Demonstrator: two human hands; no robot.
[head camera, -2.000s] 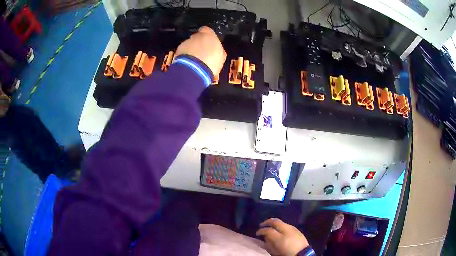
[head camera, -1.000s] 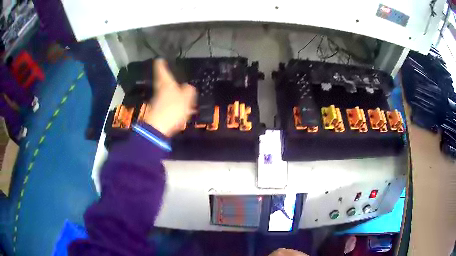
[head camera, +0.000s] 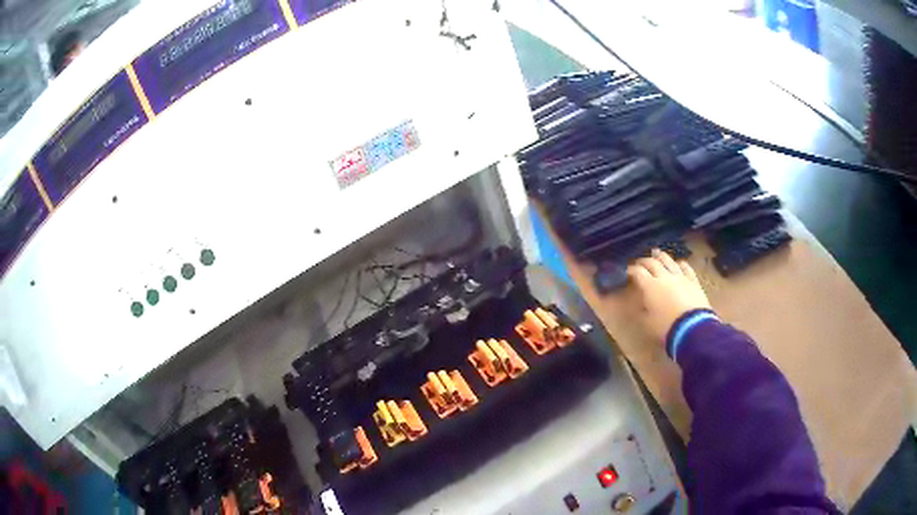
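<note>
My right hand (head camera: 669, 287) is at the near edge of a heap of black remote controls (head camera: 613, 191). Its fingers are closed over one black remote control (head camera: 610, 278), whose two ends show on either side of the fingers. My left hand is out of the picture. In the right station, one remote control (head camera: 324, 402) lies with its lower end in the leftmost orange nest (head camera: 354, 449). The yellower nest (head camera: 399, 420) and the orange nests to its right, such as the far one (head camera: 545, 330), hold no remote.
The white machine cabinet (head camera: 251, 201) fills the upper left. The left station (head camera: 201, 458) is partly cut off and holds remotes. Brown cardboard (head camera: 794, 332) lies under the heap. A black cable (head camera: 764, 148) crosses above it. A lit red switch (head camera: 607, 477) is low on the front.
The view has swung right to the heap. My left hand, earlier over the left station, has left the picture. My right hand, earlier low in front of the machine, is now at the heap.
</note>
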